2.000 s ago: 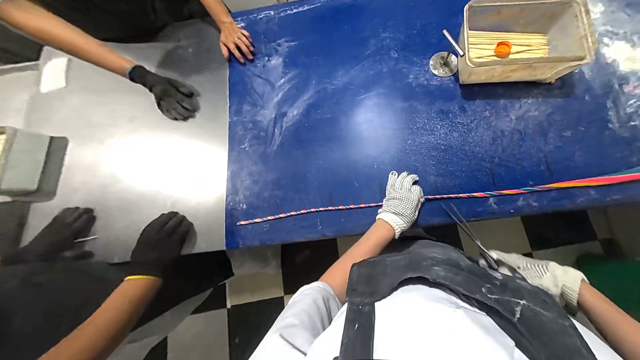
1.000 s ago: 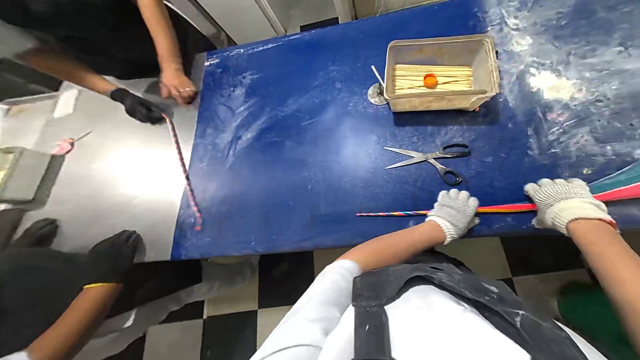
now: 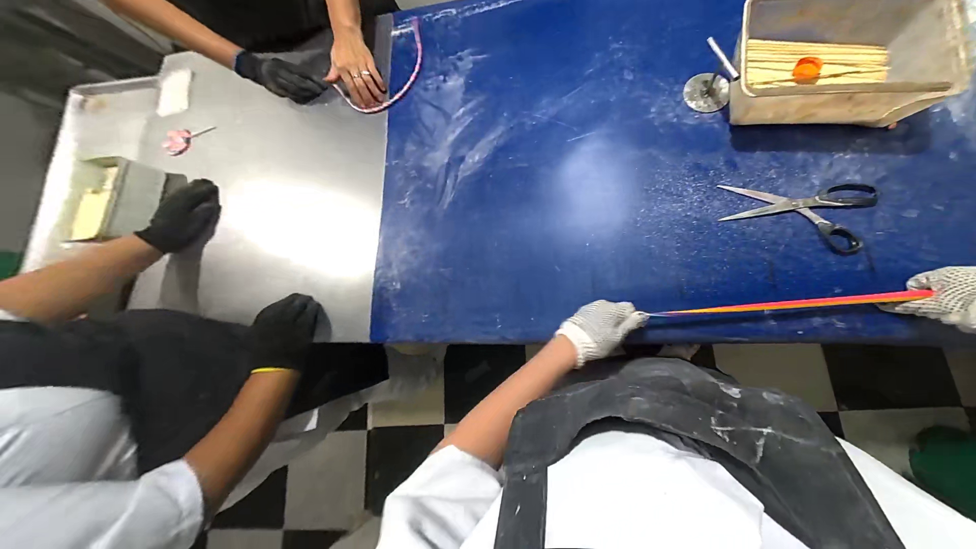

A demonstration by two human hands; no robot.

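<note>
My left hand [image 3: 602, 329], in a white dotted work glove, pinches the thin tapered end of a multicoloured candy rope [image 3: 793, 303] at the near edge of the blue table. The rope runs straight to the right, red and orange along its length. My right hand [image 3: 944, 296], gloved alike and partly cut off by the right edge of the view, is closed around the thicker part. Above the rope, scissors [image 3: 793, 204] with black handles lie with their blades spread, touched by neither hand.
A plastic bin [image 3: 846, 110] of wooden sticks stands at the back right, a round metal piece [image 3: 707, 92] beside it. On the left, co-workers' hands are over a steel surface [image 3: 305, 175]. One bare hand touches a curved pink-and-white rope [image 3: 416, 69]. A pink lollipop [image 3: 178, 142] lies nearby.
Two seconds ago my right hand held the scissors; one second ago they lay on the table. My right hand has moved right along the rope. The co-worker's pink-and-white rope now lies curved.
</note>
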